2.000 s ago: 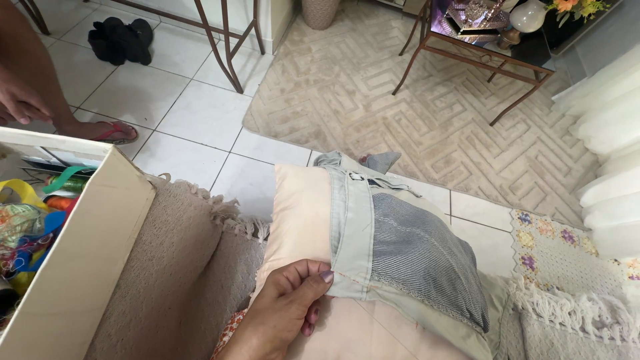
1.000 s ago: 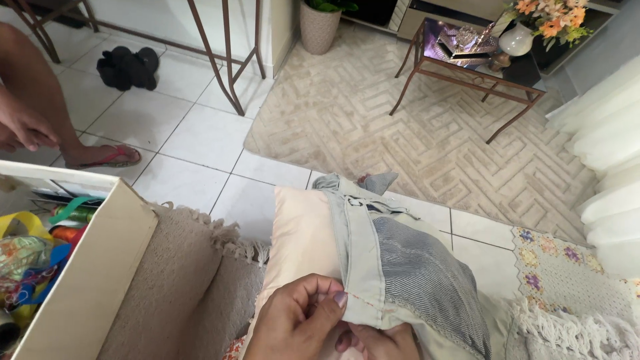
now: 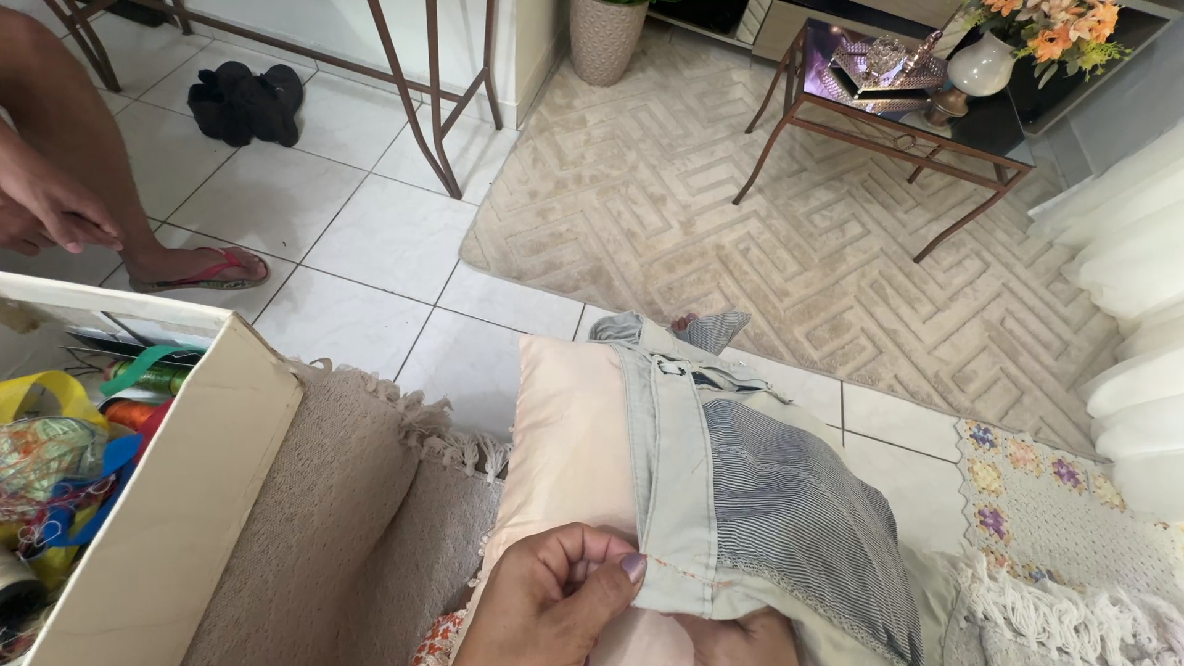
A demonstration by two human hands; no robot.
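A light grey-green garment with a striped inner pocket cloth lies over a pale peach pillow. My left hand pinches the edge of its waistband between thumb and fingertips, where a line of orange stitches runs across the band. Beneath the garment's edge is my right hand, mostly covered by the cloth, its fingers hidden. Whether it grips anything does not show.
At left stands an open cream box of thread spools, ribbons and yarn. Beyond it are another person's hand and sandalled foot. A fringed woven cover lies beside the pillow. A glass-topped table stands on the rug.
My right hand, out of sight two seconds ago, came in under the waistband one second ago and is still there. My left hand stays at the band's edge.
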